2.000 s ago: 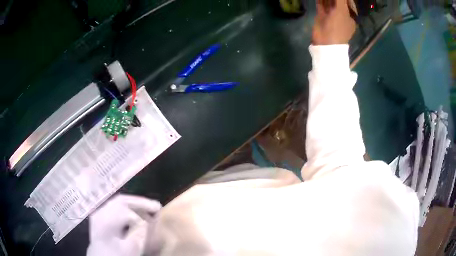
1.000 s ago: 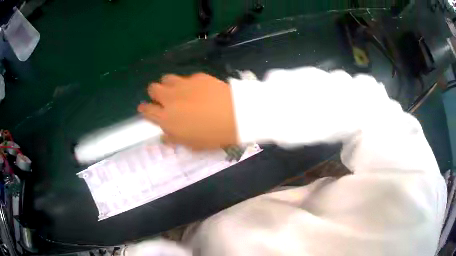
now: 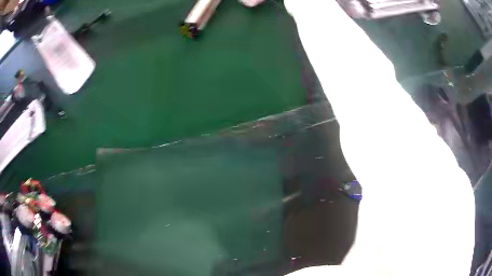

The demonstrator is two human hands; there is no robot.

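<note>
My right arm in a white sleeve crosses the right half of the picture to the top edge; my right hand is out of view beyond it. My left hand is not in view. The flush cutters (image 3: 353, 190) lie on the dark green bench (image 3: 237, 215), mostly hidden by the sleeve, with only a small blue and metal part showing. A pale pinkish shape is cut off by the top edge; I cannot tell what it is. The picture is blurred.
Round wired parts (image 3: 59, 222) with red wires are piled at left. White covers (image 3: 66, 59) lie at upper left. A long pale part (image 3: 203, 15) with a dark end lies at top. A silvery object (image 3: 396, 7) is at upper right; dark items lie at right.
The view has shifted to the far side of the bench. My right arm has swung from across the slotted shell to the top edge. The shell and silver tube are no longer seen.
</note>
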